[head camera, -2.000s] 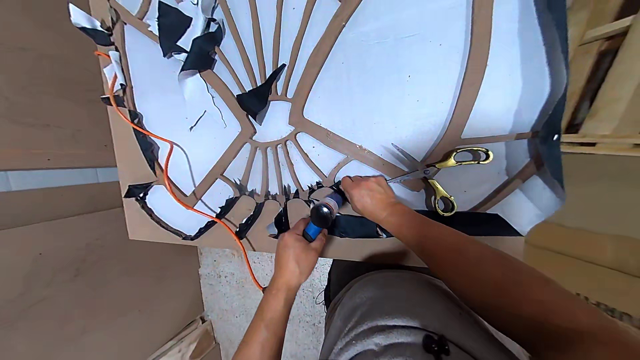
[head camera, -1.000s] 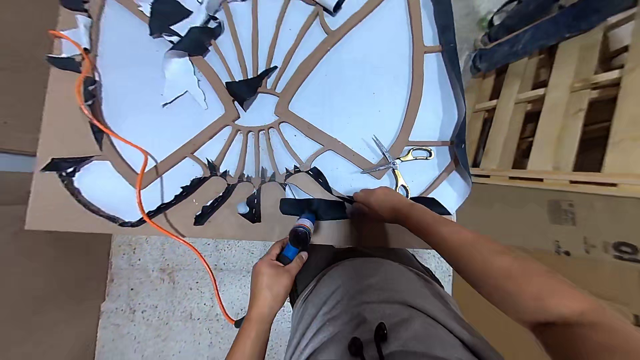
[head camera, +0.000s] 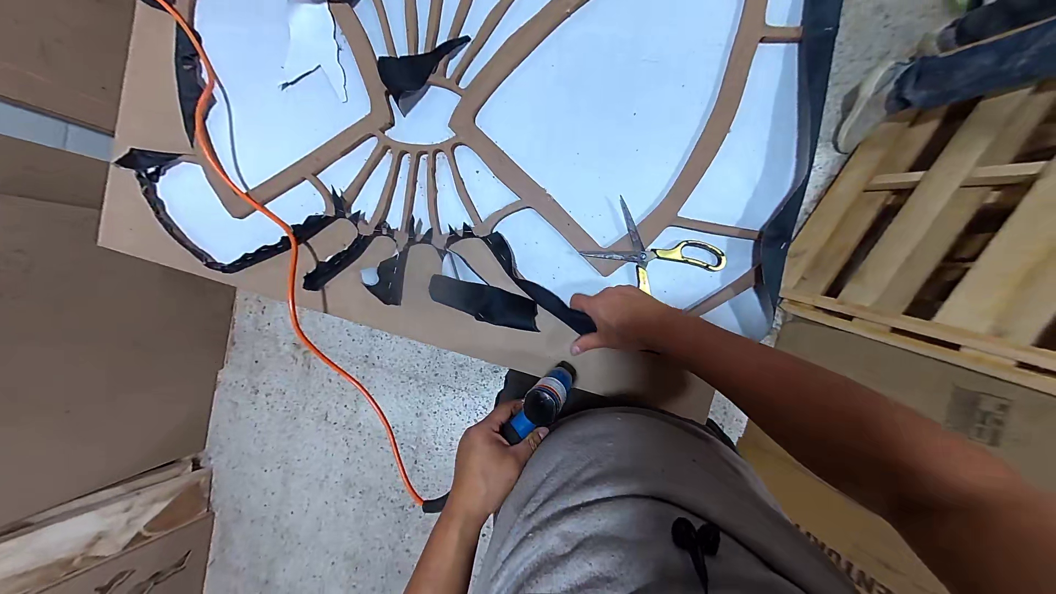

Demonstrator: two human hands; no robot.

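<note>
My left hand (head camera: 495, 454) grips a blue and black corded power tool (head camera: 543, 398) near the front edge of a cardboard sheet. My right hand (head camera: 619, 320) pinches a black fabric strip (head camera: 544, 299) along the lower edge of a white panel with brown openwork bands (head camera: 701, 157). Open scissors with yellow handles (head camera: 648, 254) lie on the panel just beyond my right hand. A loose black piece (head camera: 483, 302) rests on the cardboard (head camera: 462, 338) left of that hand. Another black scrap (head camera: 417, 70) lies on the panel's fan-shaped part.
An orange cord (head camera: 293, 272) crosses the panel's left side and hangs to the speckled floor (head camera: 305, 429). Wooden pallets (head camera: 949, 206) stand at right, with a person's leg and shoe (head camera: 866, 103) behind them. Cardboard (head camera: 99, 346) is at left.
The power tool in my left hand has moved back from the panel's edge toward my body. My right hand has hold of the black strip, which stretches away from the panel's edge. The view has shifted.
</note>
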